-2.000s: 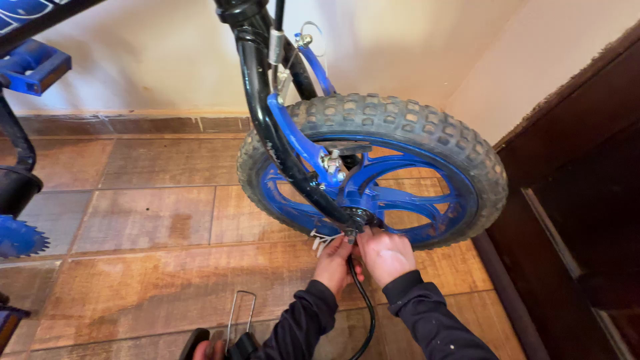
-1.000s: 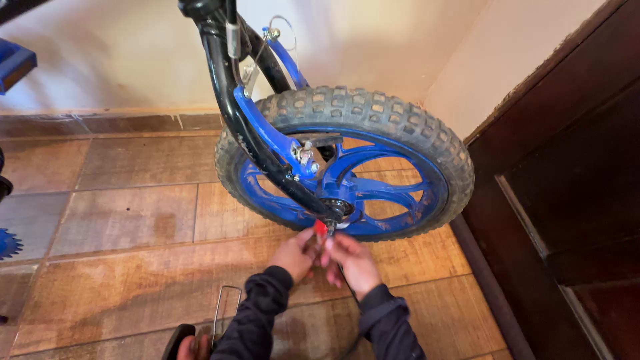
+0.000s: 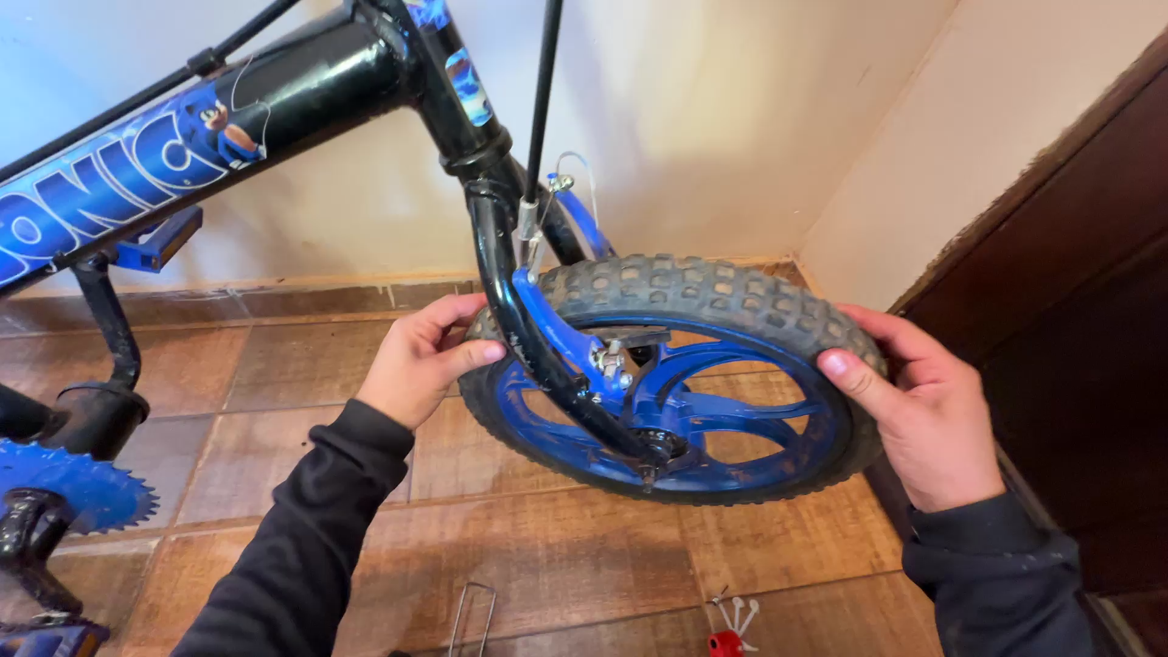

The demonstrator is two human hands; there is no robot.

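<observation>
The bicycle's front wheel (image 3: 712,406) has a knobby black tire and blue plastic spokes, and it sits in the black front fork (image 3: 516,319). My left hand (image 3: 424,356) grips the tire's left side, beside the fork, thumb on top. On the right side of the tire my right hand (image 3: 931,411) holds it, thumb on the tread and fingers behind. A blue brake arm (image 3: 561,338) lies along the fork. The axle end (image 3: 650,470) sticks out at the fork tip. Undersides of both hands' grips are hidden by the tire.
A red tool with several grey prongs (image 3: 727,639) lies on the tiled floor, near a bent metal wire piece (image 3: 473,620). The blue chainring (image 3: 78,488) and a blue pedal (image 3: 160,239) are at left. The wall stands behind; a dark wooden door (image 3: 1077,347) is at right.
Both hands have left the axle, where a red object was between them one second ago, and have spread to the tire's two sides. The red tool now lies on the floor.
</observation>
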